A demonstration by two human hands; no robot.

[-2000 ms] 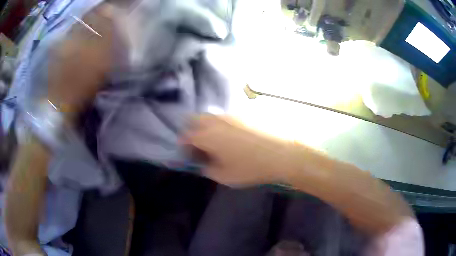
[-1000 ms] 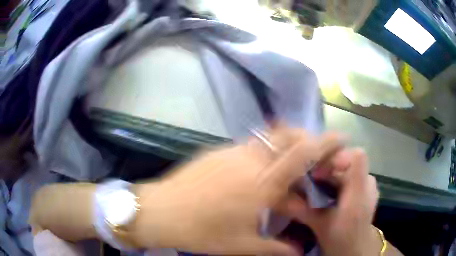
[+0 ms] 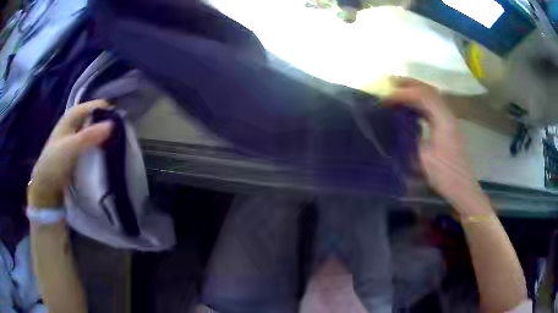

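Note:
A navy panel [image 3: 269,113] stretches across the table from upper left to right, somewhat blurred. My right hand [image 3: 437,137] grips its right end near the table's front edge. My left hand [image 3: 67,150] holds a pale grey garment piece with a dark navy band [image 3: 119,177] at the left, hanging over the table edge. The fingertips of my right hand are partly hidden by the cloth and blur.
The sewing machine's teal panel [image 3: 483,21] is at the upper right. A white fabric piece [image 3: 422,52] lies in glare below it. A yellow item [image 3: 475,60] and dark snips [image 3: 520,138] are at the right. The dark green table edge [image 3: 202,162] runs across the front.
My hands were close together at the centre and are now wide apart. The navy panel now spans the table where pale cloth lay. The view has shifted, with the machine higher in the picture.

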